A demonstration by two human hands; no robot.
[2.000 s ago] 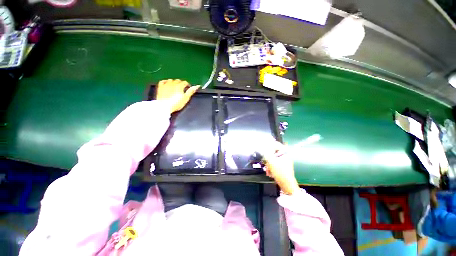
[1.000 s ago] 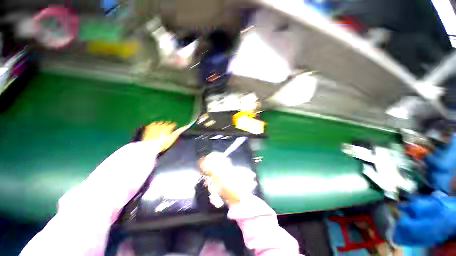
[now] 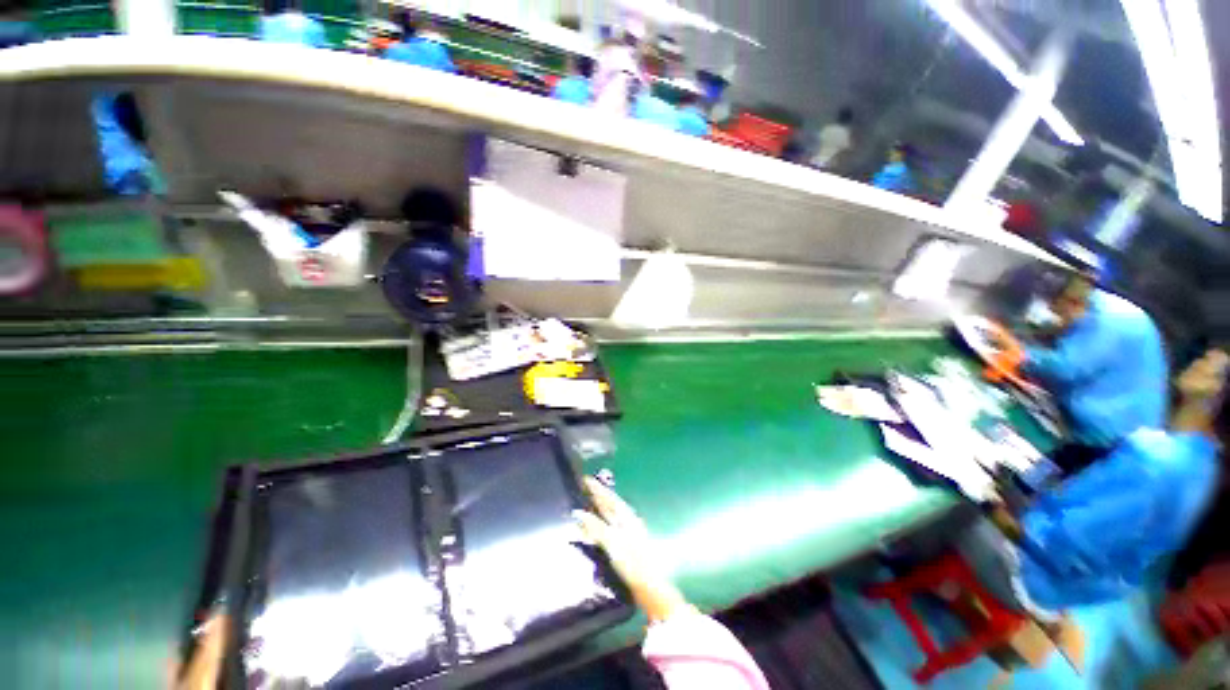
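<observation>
The black turnover tray (image 3: 434,539) lies tilted in front of me, its left side seeming raised. A tablet (image 3: 345,573) with a glossy black screen lies in its left recess and another tablet (image 3: 519,526) in its right one. Both carry bright glare and shiny covering. My left hand (image 3: 205,658) is at the tray's left edge, cut off by the picture's rim and mostly hidden. My right hand (image 3: 623,539) is at the tray's right edge, fingers on the rim; it is somewhat blurred. No pen shows in it.
A small black accessory tray (image 3: 492,396) with a white block (image 3: 488,353) and yellow pile (image 3: 550,380) is behind. A dark fan (image 3: 428,280) and clipboard (image 3: 546,216) are at the partition. White sheets and bags (image 3: 944,429) lie right, beside people in blue (image 3: 1113,371).
The view has swung up and right. My left hand has moved from the tray's back left corner to its left side. My right hand has moved to the right edge; the tray has turned.
</observation>
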